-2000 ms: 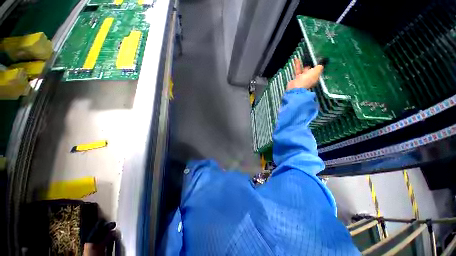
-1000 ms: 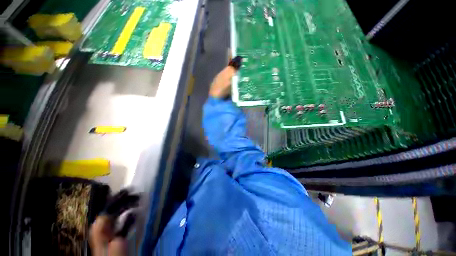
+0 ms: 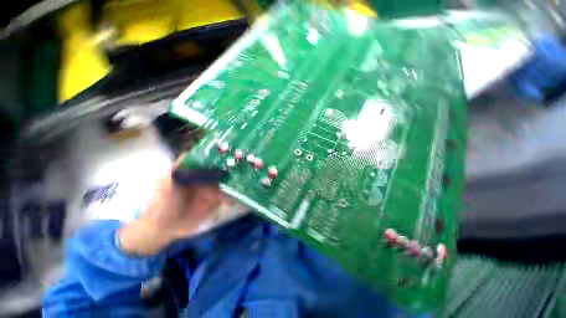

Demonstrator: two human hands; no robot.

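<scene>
A large green circuit board [image 3: 323, 143] fills the middle, held up and tilted in front of me, blurred by motion. Red-and-white components sit in short rows near its lower edges. My left hand [image 3: 180, 205] comes from the lower left and grips the board's left edge, with dark finger cots at the fingertips. Its other fingers are partly hidden by the board. My right hand is not visible.
Blurred yellow pieces [image 3: 174, 18] lie at the upper left beside dark rails. A pale surface shows behind my left hand. A blue sleeve-like shape [image 3: 543, 68] is at the upper right; whose it is cannot be told. Ribbed rows [image 3: 509, 292] stand at the lower right.
The board has moved away from the rack and close in front of me, turned and tilted. My left hand has left the parts bin and holds the board's edge. My right hand is out of sight.
</scene>
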